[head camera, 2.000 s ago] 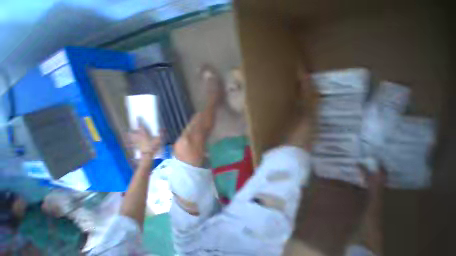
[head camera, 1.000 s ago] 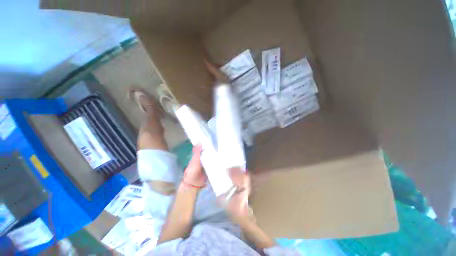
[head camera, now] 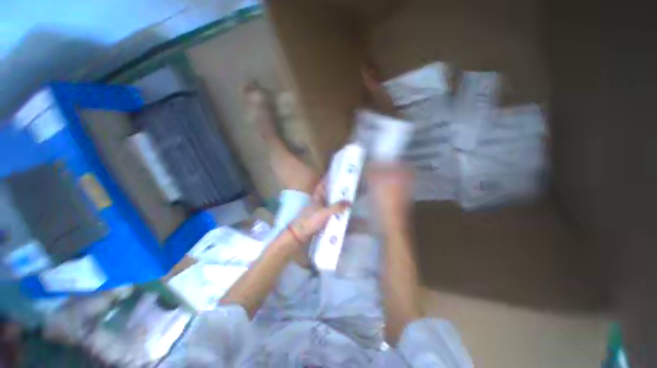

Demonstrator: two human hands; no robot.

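My left hand (head camera: 314,215) is closed around a white retail box (head camera: 336,208) with black print, held lengthwise above my lap. My right hand (head camera: 389,183) is blurred beside it, at the near-left side of the large carton (head camera: 490,266). A second white box (head camera: 384,134) shows at my right fingertips; the blur hides how the fingers meet it. Inside the carton, rows of white boxes (head camera: 504,154) lie side by side, with one box (head camera: 477,108) lying across between them.
At the left stands the blue machine (head camera: 130,241) with its dark roller outlet (head camera: 198,151). A white box (head camera: 155,167) lies at its opening. A grey control box (head camera: 57,208) sits on the machine. Loose white packs (head camera: 216,266) lie beside my leg.
My hands have moved apart; the right has shifted toward the carton's boxes, and the left holds one box more upright. The view has swung, so machine and carton appear further right.
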